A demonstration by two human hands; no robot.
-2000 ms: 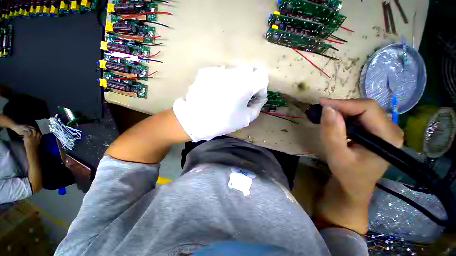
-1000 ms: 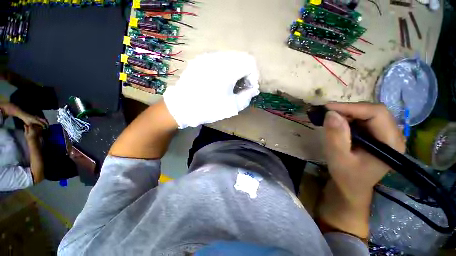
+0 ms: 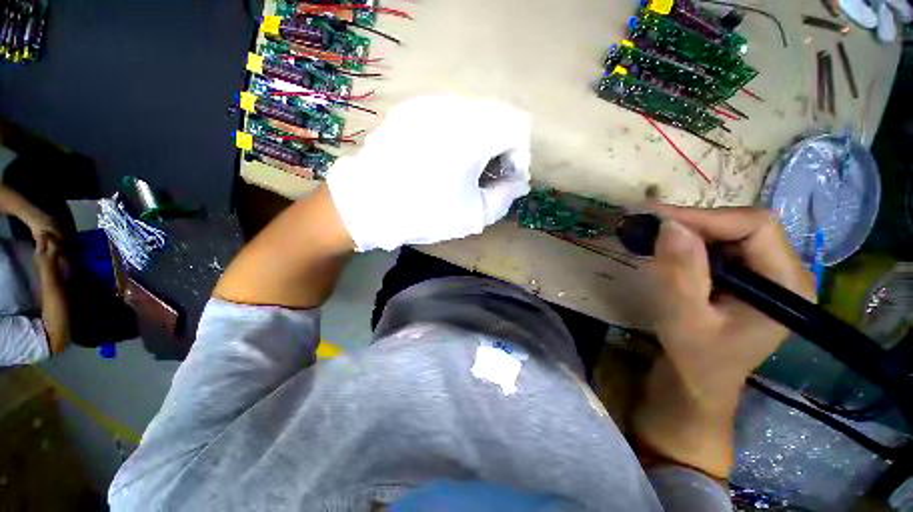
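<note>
A narrow green circuit board (image 3: 566,214) lies at the near edge of the cream bench board, solder side up, with thin wires trailing right. My left hand (image 3: 435,175), in a white glove, is at the board's left end with fingers curled; the glove hides that end and whatever the fingers grip. My right hand (image 3: 726,275), bare, holds the soldering iron (image 3: 637,234) by its black handle. The iron points left over the board's right part; its tip is blurred against the board.
A column of boards with yellow ends (image 3: 300,95) lies at left, and a board stack (image 3: 681,70) at upper right. A round dish (image 3: 823,198) and brown sticks (image 3: 825,82) are at right. Another person's arm (image 3: 30,215) and a spool (image 3: 140,197) are at far left.
The view has shifted, so the board rows sit further right. More of the green board shows beside my glove than two seconds ago. Both hands stay close to the board.
</note>
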